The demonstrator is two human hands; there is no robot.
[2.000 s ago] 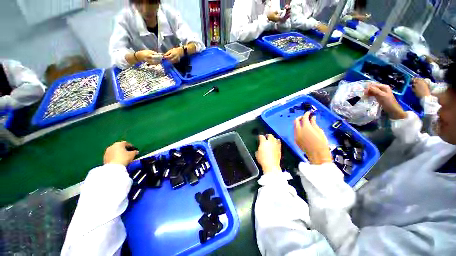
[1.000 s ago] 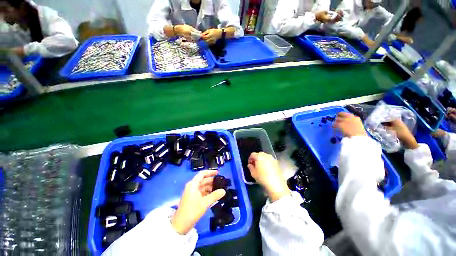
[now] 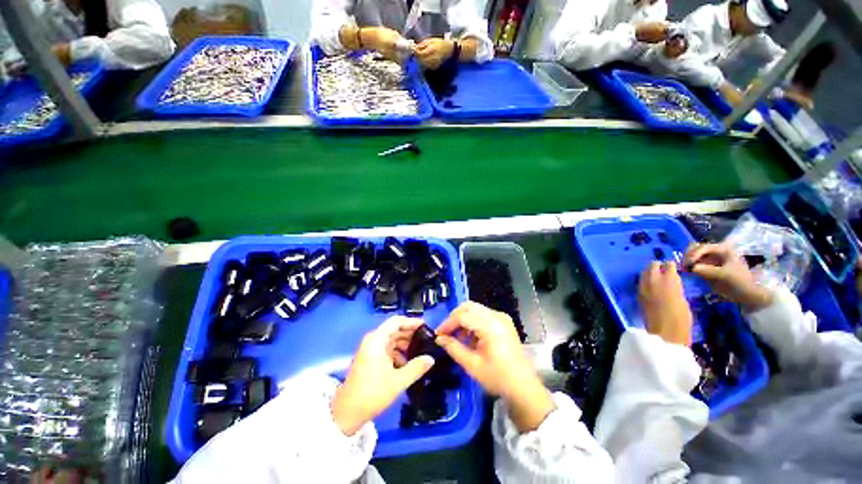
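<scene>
My left hand (image 3: 380, 374) holds a black plastic housing (image 3: 422, 342) over the right part of the near blue tray (image 3: 312, 354). My right hand (image 3: 487, 352) touches the housing's right side with thumb and forefinger; any small part between those fingertips is too small to tell. More black housings (image 3: 284, 284), some with silver-white bands, lie along the tray's back and left side. Dark pieces lie under my hands at the tray's right. A clear plastic tub (image 3: 529, 293) of tiny dark parts stands right of the tray, partly behind my right hand.
Clear blister trays (image 3: 80, 331) are stacked at left. Loose black parts (image 3: 578, 354) lie right of the tub, beside a neighbour's blue tray (image 3: 610, 274) and hands. The green conveyor belt (image 3: 284, 180) carries a black piece (image 3: 183, 227) and a pale-stemmed part (image 3: 402, 149). Workers sit opposite.
My right hand has moved from the tub to my left hand. A black housing is now held up between them. The black piece on the belt sits further left in view, and the view has shifted.
</scene>
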